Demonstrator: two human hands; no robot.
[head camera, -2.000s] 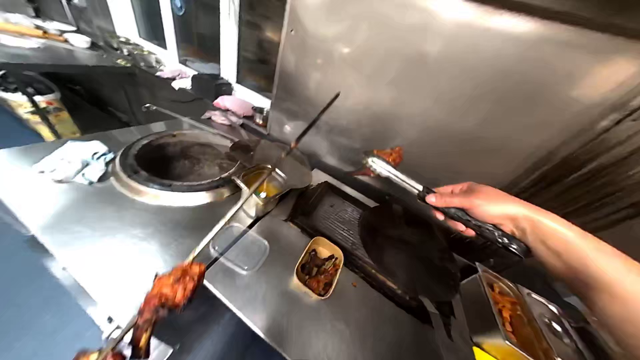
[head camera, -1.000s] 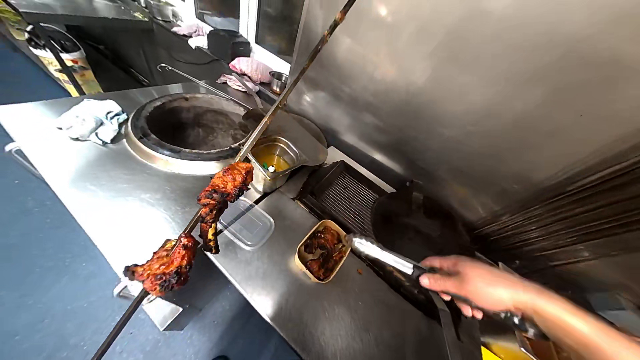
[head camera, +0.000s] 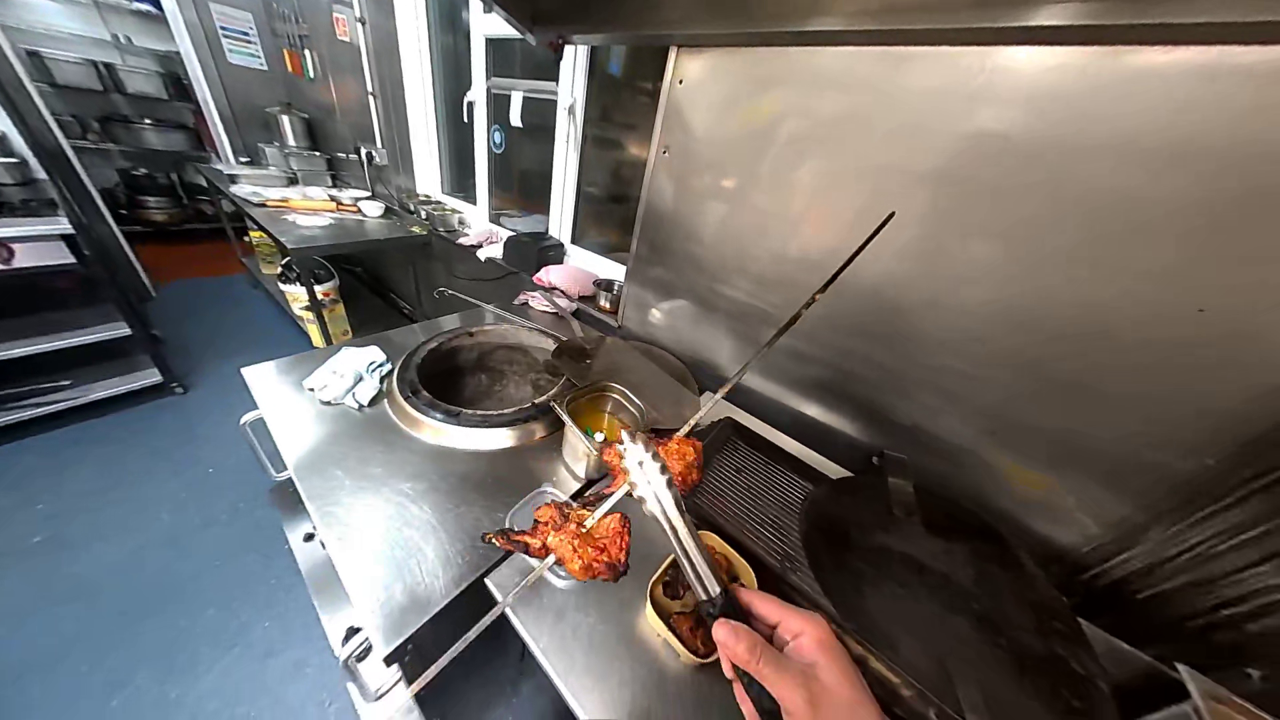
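Note:
My right hand (head camera: 795, 655) grips the black handle of metal tongs (head camera: 670, 510). The tong tips are at the upper piece of charred, red-coated meat (head camera: 680, 462) on a long metal skewer (head camera: 790, 325); whether they clamp it cannot be told. A second piece of meat (head camera: 590, 545) is lower on the same skewer, which slants from lower left to upper right. A yellowish container (head camera: 742, 568) holding dark cooked pieces stands beneath the tongs, partly hidden by them. My left hand is out of view.
A round tandoor opening (head camera: 485, 375) is set into the steel counter (head camera: 420, 530). Beside it stand a steel container of yellow liquid (head camera: 600, 410) and a crumpled cloth (head camera: 348, 376). A ridged grill (head camera: 755, 487) and a large dark round pan (head camera: 940, 590) lie to the right.
The tongs have moved from the yellowish container up to the meat on the skewer. Two seconds ago they held a piece of meat. The view has swung to show more of the room.

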